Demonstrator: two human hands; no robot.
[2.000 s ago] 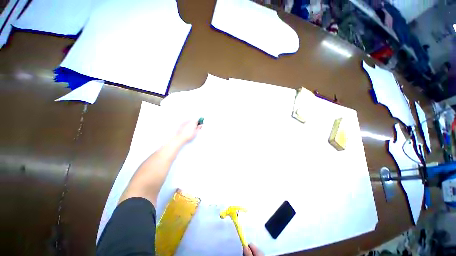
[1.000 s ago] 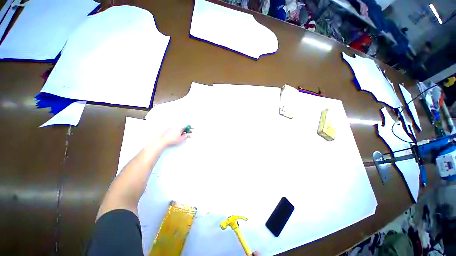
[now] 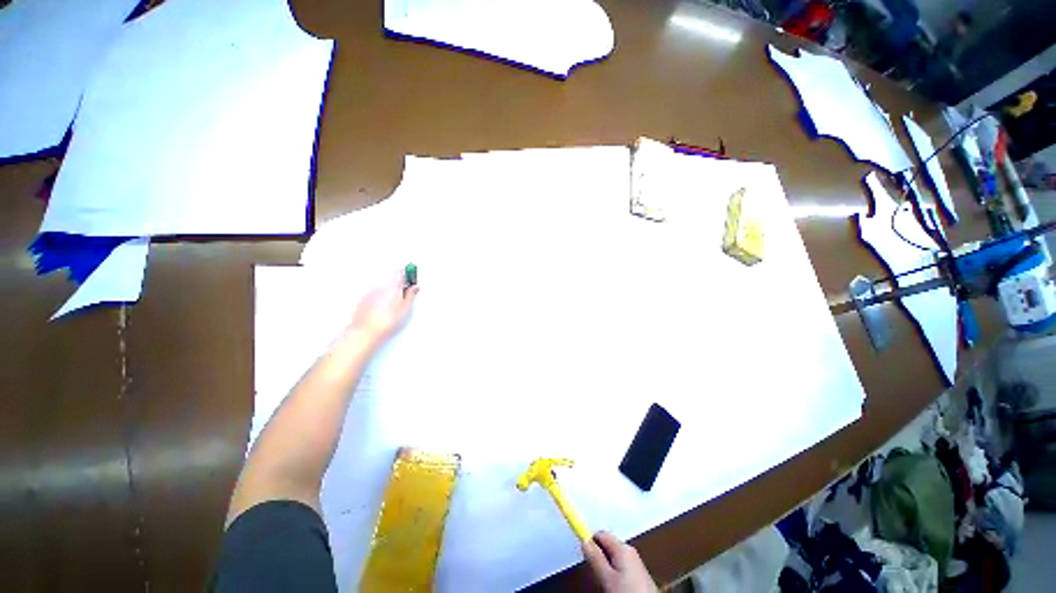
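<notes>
A large white marker paper (image 3: 556,313) lies on the brown table. My left hand (image 3: 385,308) is over its left part, fingers closed on a short dark green stick (image 3: 411,275), which looks like a marker or chalk pen. My right hand (image 3: 617,564) is at the bottom edge, partly cut off, shut on the handle of a yellow hammer (image 3: 556,490); its head is over the paper. A long yellow-brown weight (image 3: 413,521) lies between my arms. Two smaller weights, a pale one (image 3: 650,181) and a yellowish one (image 3: 742,229), rest near the paper's far edge.
A black phone (image 3: 651,446) lies right of the hammer. White-topped cut pieces with blue edges lie at the upper left (image 3: 197,127), top (image 3: 498,29) and right (image 3: 840,104). The blue and white cutting machine (image 3: 1025,284) stands at the far right. Fabric scraps (image 3: 915,510) cover the floor.
More of my right hand on the hammer has come into view. My left hand still holds the green stick, its fingers now pointing more away from me. The camera view has shifted.
</notes>
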